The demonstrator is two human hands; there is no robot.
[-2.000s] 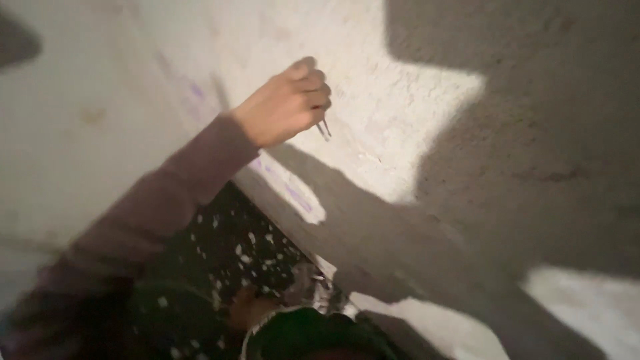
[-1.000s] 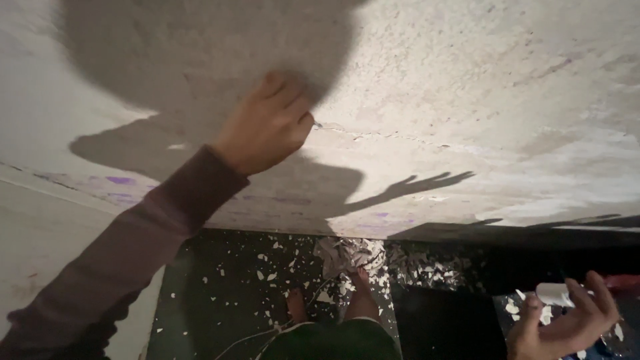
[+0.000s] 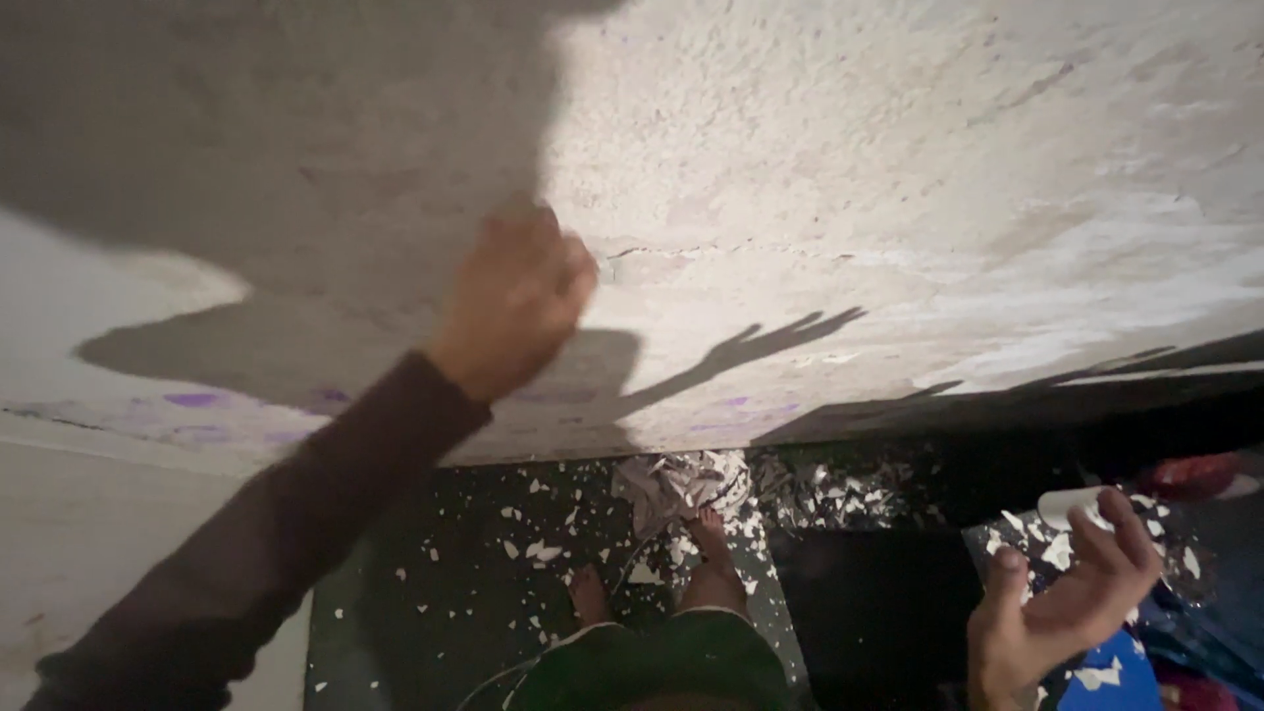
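Observation:
My left hand (image 3: pixel 518 296), in a dark sleeve, is raised against the rough plaster wall (image 3: pixel 750 168), with its fingers curled beside a thin horizontal crack (image 3: pixel 731 250). The hand is blurred, and whether something is between its fingertips cannot be told. At the lower right my right hand (image 3: pixel 1071 592) is turned palm up above the floor, its fingers apart and nothing in the palm. A white cylindrical object (image 3: pixel 1071 507) shows just beyond its fingers. Shadows of my head, arm and a spread hand fall across the wall.
Pale flakes lie over the dark floor (image 3: pixel 454 592), around my bare feet. A crumpled, flake-covered heap (image 3: pixel 681 484) sits at the wall's foot. At the right are a red item (image 3: pixel 1190 476) and a blue item (image 3: pixel 1116 671). Another pale wall (image 3: pixel 118 553) stands at the left.
Two seconds ago a thin metal tool showed below my left hand's fingers; it is not distinguishable now. My right hand has come into view at the lower right. The view has turned.

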